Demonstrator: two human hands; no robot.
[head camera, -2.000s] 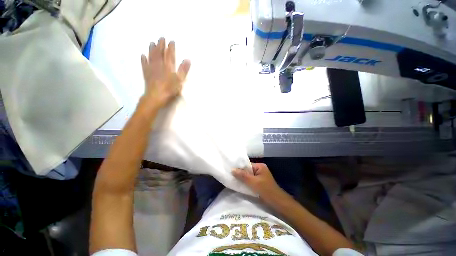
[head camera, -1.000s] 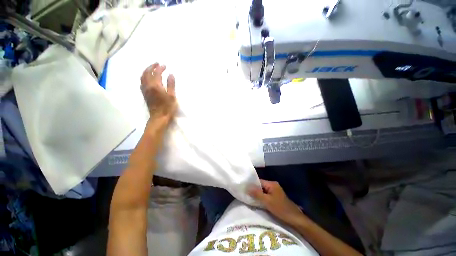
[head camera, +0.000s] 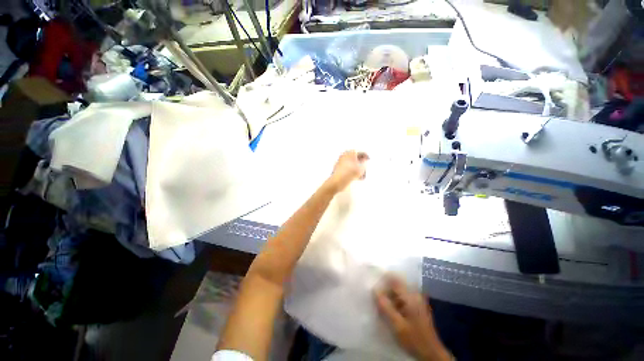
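A white fabric panel lies on the white table and hangs over its grey ruled near edge; its upper part is overexposed and merges with the table. My left hand is on the upper part of the panel, fingers curled; whether it grips the cloth is not clear. My right hand is blurred, at the panel's lower right part near the table edge, fingers bent against the cloth; its grip is not clear. The white sewing machine head stands to the right, its needle area right of the panel.
Cream cut pieces hang over the table's left edge. A black smartphone lies below the machine arm. A light blue bin with mixed items stands behind the table. Piled cloth lies at the far left. The ruled table edge runs across the front.
The view has tilted up and shifted left, showing the bin and the cloth pile. My left hand has curled its fingers. My right hand has moved up along the cloth, nearer the table edge.
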